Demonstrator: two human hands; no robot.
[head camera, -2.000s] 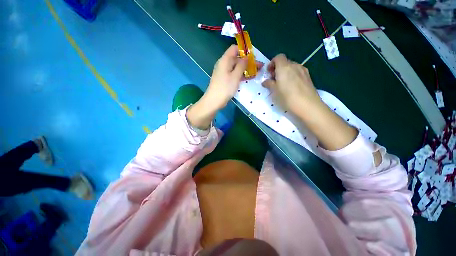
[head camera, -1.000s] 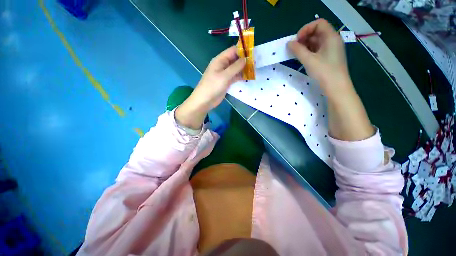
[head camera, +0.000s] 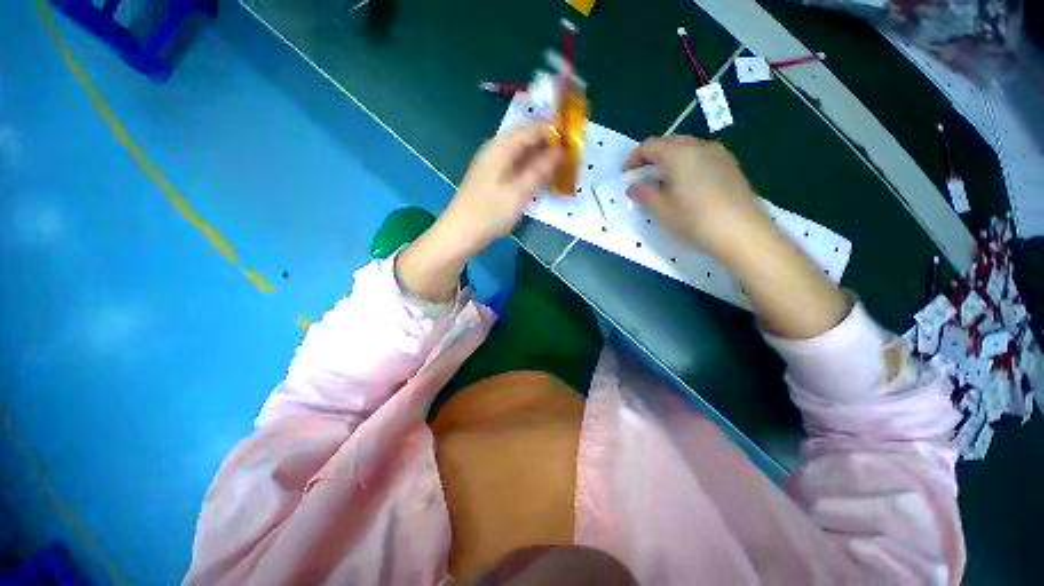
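Note:
My left hand (head camera: 512, 177) holds an upright amber tape strip (head camera: 569, 143) between thumb and fingers, with red lead wires over it; it is blurred. My right hand (head camera: 687, 189) is to its right, over the dotted sheet (head camera: 675, 254), fingertips together at a small white piece (head camera: 642, 175) that is blurred and partly hidden. The white sheet with rows of black dots lies on the dark green mat under both hands. A white cell (head camera: 543, 92) with a red lead shows just behind the amber strip.
Two loose cells (head camera: 714, 107) with red leads lie beyond my right hand. A pale strip (head camera: 847, 132) crosses the mat. A large cell pile (head camera: 973, 343) lies at the right, with a single cell (head camera: 957, 195) above it. A clear plastic bag (head camera: 933, 23) is at upper right. A blue stool (head camera: 149, 34) stands on the floor.
My right hand has come down and left from its raised position, where it pulled a white strip out from the amber tape. The dotted sheet now lies flatter and straighter. The view has shifted slightly.

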